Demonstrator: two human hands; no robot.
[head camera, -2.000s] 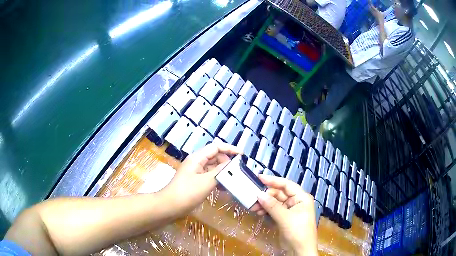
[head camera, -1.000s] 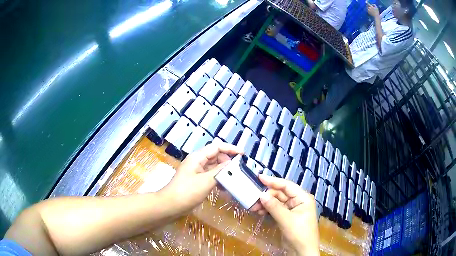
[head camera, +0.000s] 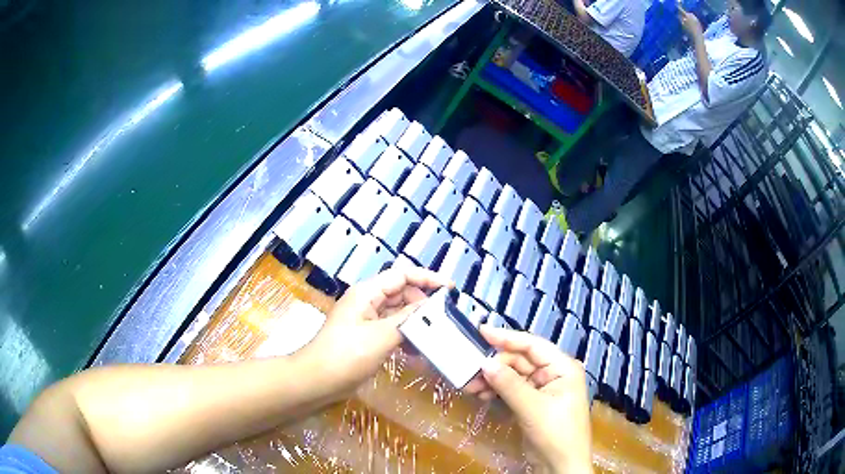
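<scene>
A silver housing (head camera: 445, 344) with a black edge and a small dark hole is held above the board, tilted. My left hand (head camera: 369, 319) grips its upper left end with thumb and fingers. My right hand (head camera: 533, 381) grips its lower right end. Both hands are bare. Behind them, slanted rows of like silver housings (head camera: 367, 202) with black lower ends stand on the orange board (head camera: 426, 435), which is covered by shiny, wrinkled clear film. My hands hide part of the nearest row.
A dark green conveyor belt (head camera: 139, 120) with a grey side rail (head camera: 232, 199) runs at left. A blue crate (head camera: 746, 421) is at lower right, a dark metal rack (head camera: 755, 213) at right. A green-framed workbench (head camera: 519, 97) and people (head camera: 704, 83) are at the back.
My hands and the held housing have hardly moved. In the background, a person's arms and leg have shifted slightly.
</scene>
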